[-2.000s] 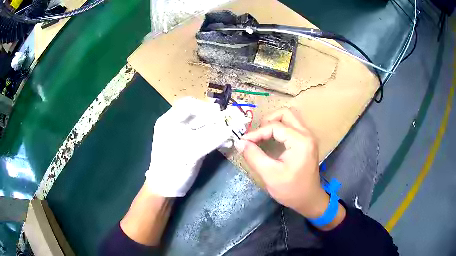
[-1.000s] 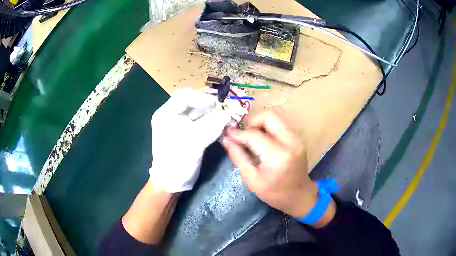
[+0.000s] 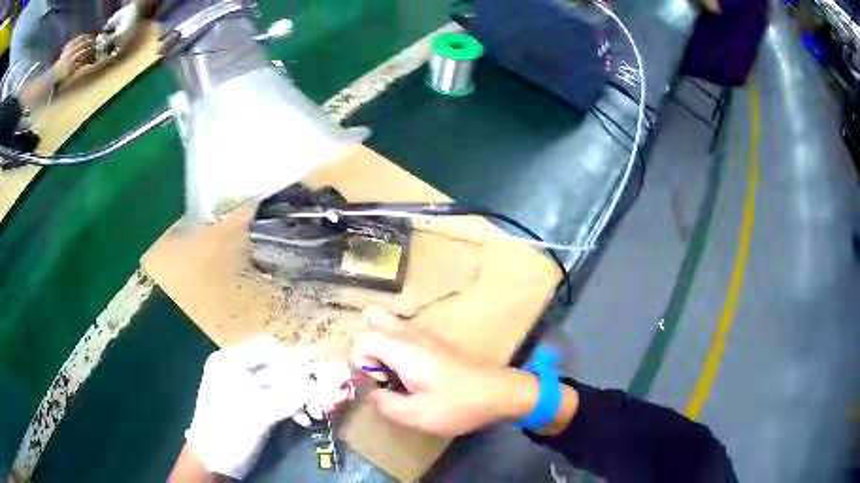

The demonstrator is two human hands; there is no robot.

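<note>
My left hand (image 3: pixel 250 401), in a white glove, has its fingers closed around the circuit board and wires. A small green circuit board (image 3: pixel 324 455) with a yellow component hangs below its fingertips, partly hidden. A red wire (image 3: pixel 348 389) loops beside the glove. My bare right hand (image 3: pixel 429 382), with a blue wrist strap (image 3: pixel 544 387), pinches a small black part (image 3: pixel 393 381) that is mostly hidden by the fingers. A short blue wire (image 3: pixel 374 368) shows at its thumb and fingers. Both hands are close together over the near edge of the cardboard mat (image 3: pixel 500 316).
The soldering iron (image 3: pixel 405 207) lies in its dark stand (image 3: pixel 297 250) beside a yellowish sponge (image 3: pixel 373 258). A translucent hood (image 3: pixel 259 137) hangs behind. A solder spool (image 3: pixel 454 66), dark box (image 3: pixel 537 47) and white tube (image 3: pixel 627 170) are farther back. Another person's hand (image 3: pixel 75 57) is upper left.
The view has tilted up, showing the hood, spool and box. My right hand now holds the black part, which stuck out above my left fingers before. The board now hangs below the glove.
</note>
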